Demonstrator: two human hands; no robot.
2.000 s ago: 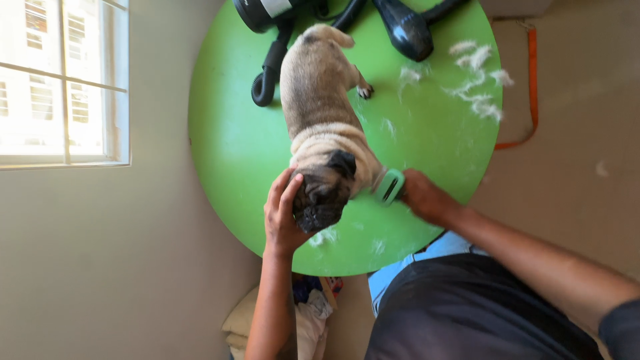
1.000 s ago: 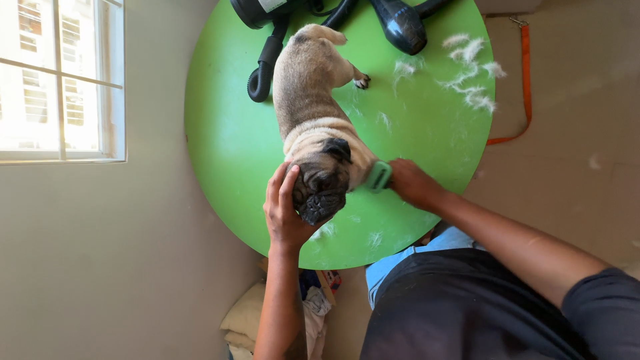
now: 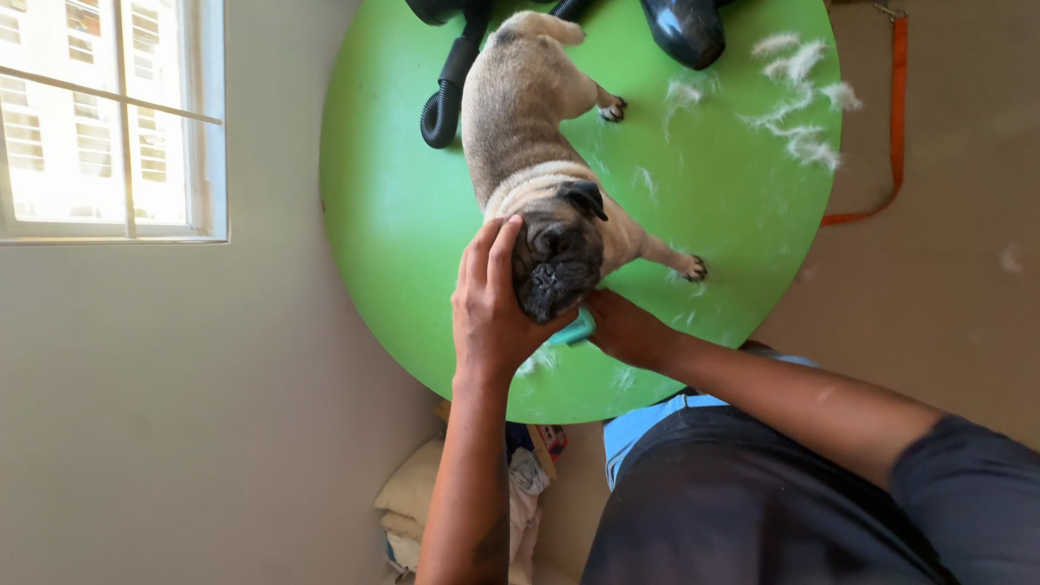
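A fawn pug with a black muzzle (image 3: pixel 532 122) stands on a round green table (image 3: pixel 390 211), its head toward me. My left hand (image 3: pixel 491 305) cups the side of its head and the jaw, fingers by the cheek. Below the muzzle my right hand (image 3: pixel 626 325) grips a teal grooming brush (image 3: pixel 575 327) close to the dog's chest. The brush's working face is hidden, and part of it lies behind my left hand. One front paw is spread out to the right on the table.
A black hair dryer (image 3: pixel 686 32) and a black ribbed hose (image 3: pixel 443 110) lie at the table's far side. Tufts of shed fur (image 3: pixel 800 97) are scattered at the right. An orange leash (image 3: pixel 898 122) hangs beyond the edge. Folded cloths (image 3: pixel 414 487) are beneath the table's near left.
My right hand has moved the brush from the dog's shoulder side leftward to under its muzzle. The front paw at the right has come into sight. My left hand still holds the head.
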